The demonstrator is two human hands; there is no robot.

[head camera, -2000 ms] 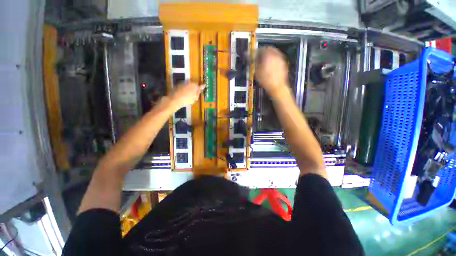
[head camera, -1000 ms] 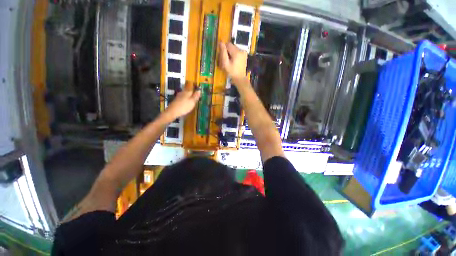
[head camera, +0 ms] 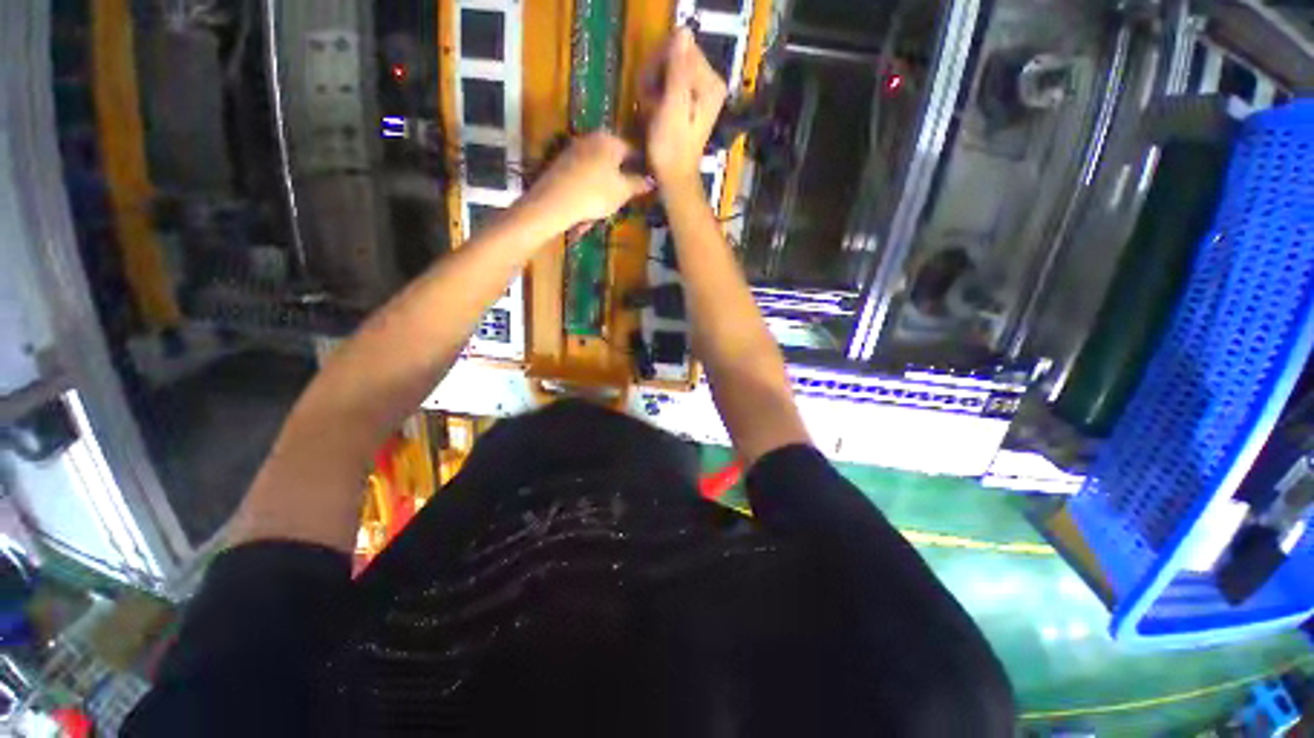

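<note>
The orange test fixture (head camera: 548,310) lies on the conveyor bed, its top end out of view. Its green circuit board (head camera: 588,289) runs down the middle between two white socket rows. Black adapters (head camera: 662,301) with thin cords sit in the lower right row. My left hand (head camera: 588,183) is over the middle, its fingers bent close together beside a small dark piece. My right hand (head camera: 686,113) is just above and right of it, over the right row, fingers bent. Dark adapters or cords show beside it. Blur and the fingers hide whether either hand grips anything.
A blue perforated crate (head camera: 1203,310) with black items stands at the right. Metal conveyor rails (head camera: 915,180) run right of the fixture, with a white front edge (head camera: 908,438) below. A dark green roller-like cylinder (head camera: 1138,296) lies beside the crate. Part of something red shows below the edge.
The view has shifted, so the fixture sits higher in the picture. My left hand has moved right across the green board, close to my right hand. My right hand stays by the right row.
</note>
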